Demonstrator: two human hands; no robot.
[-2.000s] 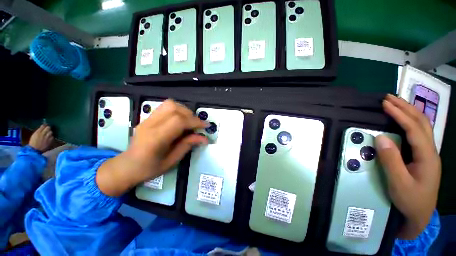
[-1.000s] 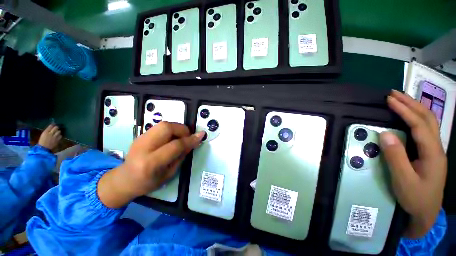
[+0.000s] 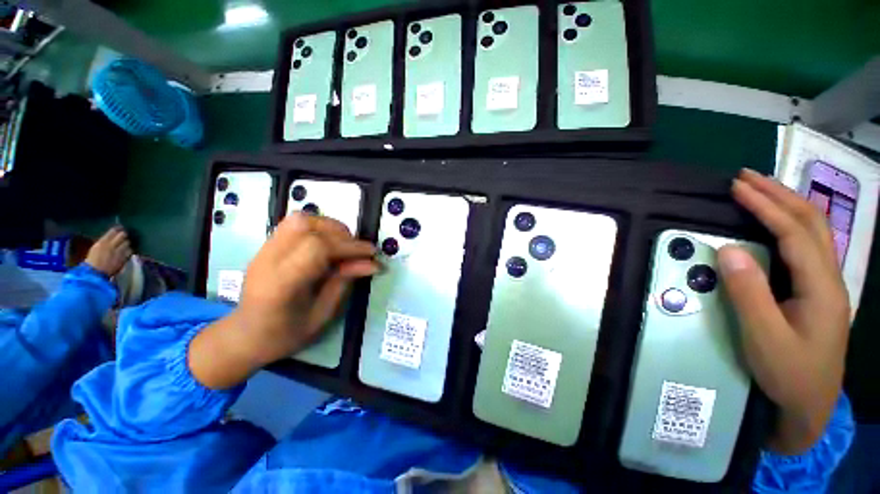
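Observation:
A black tray (image 3: 463,289) holds several mint-green smartphones, backs up, lenses at the far end. My left hand (image 3: 301,275) is over the second phone from the left, its thumb and index fingertips pinched together beside the lowest lens of the middle phone (image 3: 420,289); whether something tiny is between them cannot be told. The hand hides part of the second phone (image 3: 328,203). My right hand (image 3: 793,309) rests on the tray's right end, thumb on the upper right corner of the rightmost phone (image 3: 690,357), holding nothing visible.
A second black tray (image 3: 453,147) of mint phones lies beyond. A blue fan (image 3: 143,96) stands at the far left. A lit phone (image 3: 832,207) lies on a white pad (image 3: 793,154) at right. Another person's hand (image 3: 108,251) and blue sleeve are at left.
My left fingertips have moved from the middle phone's lenses to just beside its lowest lens. The right hand stays at the right end of the tray. The view has shifted slightly.

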